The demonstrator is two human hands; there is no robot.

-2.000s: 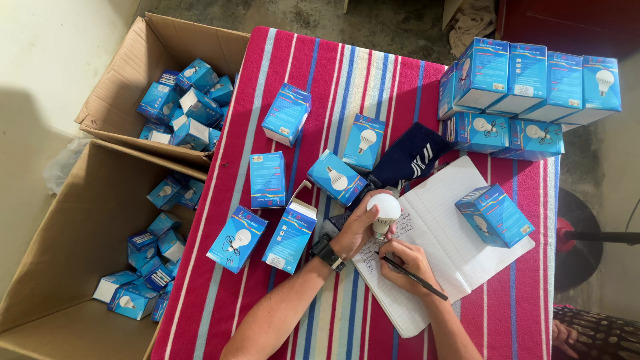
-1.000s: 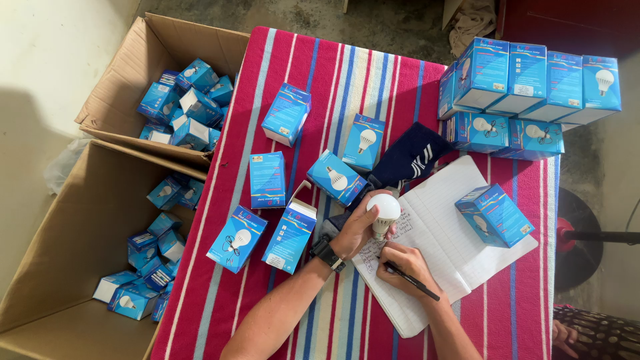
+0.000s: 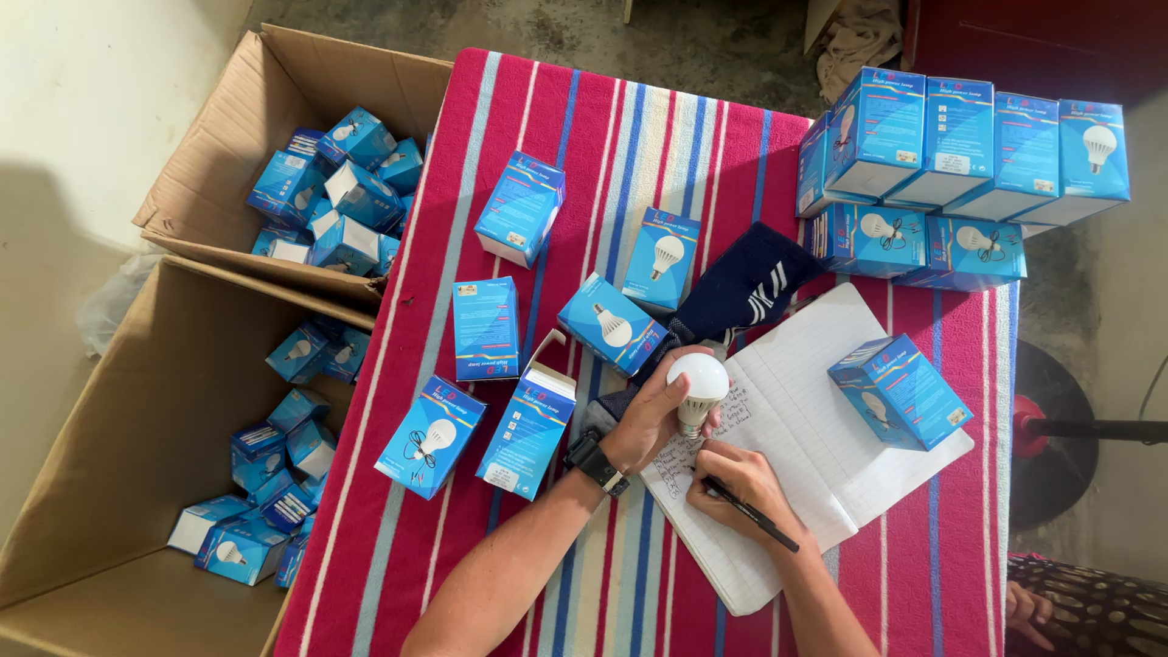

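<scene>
My left hand (image 3: pixel 650 411), with a watch on its wrist, holds a white LED bulb (image 3: pixel 699 388), dome up and metal base down, over the left page. My right hand (image 3: pixel 741 484) grips a black pen (image 3: pixel 750 516) with its tip end low on the handwritten left page of an open notebook (image 3: pixel 803 411); the tip itself is hidden. A blue bulb box (image 3: pixel 901 392) lies on the right page. Beside my left wrist stands a box with a raised flap (image 3: pixel 527 433). A dark blue cloth item with white marks (image 3: pixel 744 278) lies behind the bulb.
Several blue bulb boxes (image 3: pixel 520 210) lie on the striped cloth (image 3: pixel 411 365). More are stacked (image 3: pixel 954 137) at the back right corner. Two open cardboard cartons (image 3: pixel 119 401) with boxes stand left of the table. Another person's hand (image 3: pixel 1029 611) shows at the lower right, near a round black base (image 3: pixel 1049 438).
My right hand and the pen have shifted slightly over the left page. The bulb stays in my left hand in about the same place.
</scene>
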